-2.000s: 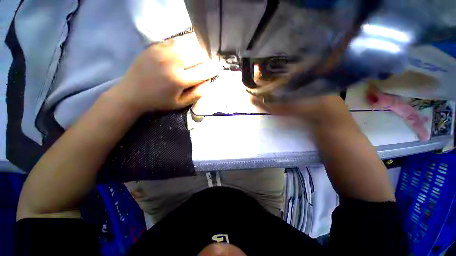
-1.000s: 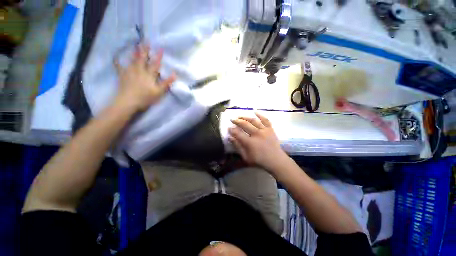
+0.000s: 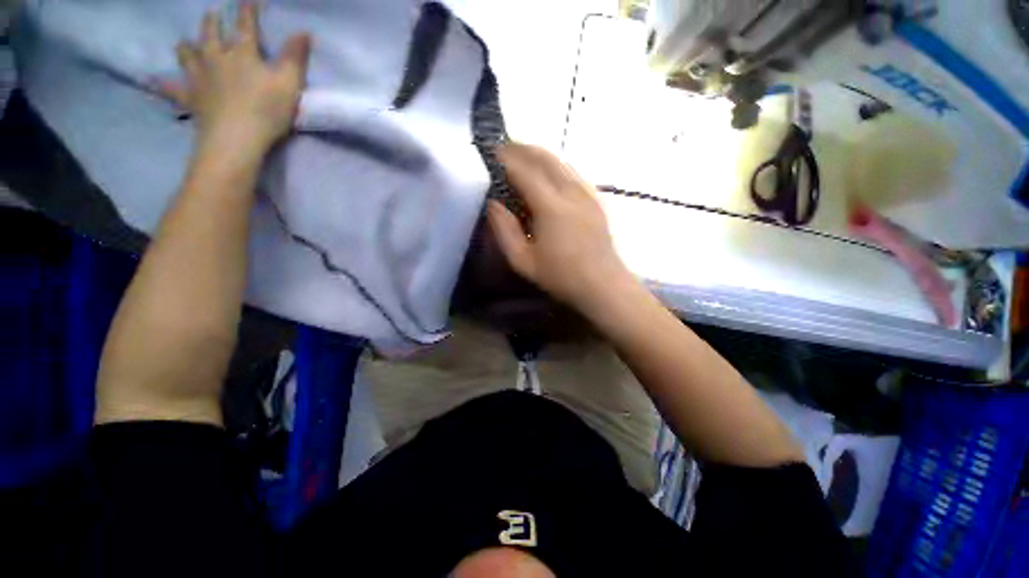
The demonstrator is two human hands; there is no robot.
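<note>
The large pale grey-white garment panel [image 3: 372, 215] lies over the table's left part and hangs past its front edge. A dark raw edge line runs across it, and a dark strip [image 3: 424, 54] shows near its top right. My left hand [image 3: 239, 90] lies on the panel at the upper left, fingers spread. My right hand [image 3: 553, 220] holds the panel's dark right edge between thumb and fingers. The sewing machine head [image 3: 733, 45] stands to the right of the panel, apart from it, its presser foot not clearly visible.
Black-handled scissors [image 3: 786, 181] lie on the machine bed right of the needle area. A pink cloth strip [image 3: 912, 262] lies further right. Blue crates [image 3: 953, 485] stand below the table on both sides. White and dark cut pieces [image 3: 863, 480] are below the table at right.
The panel has come out from under the machine head and moved left and toward me. My left hand has moved up and left; my right hand has taken hold of the panel's dark edge.
</note>
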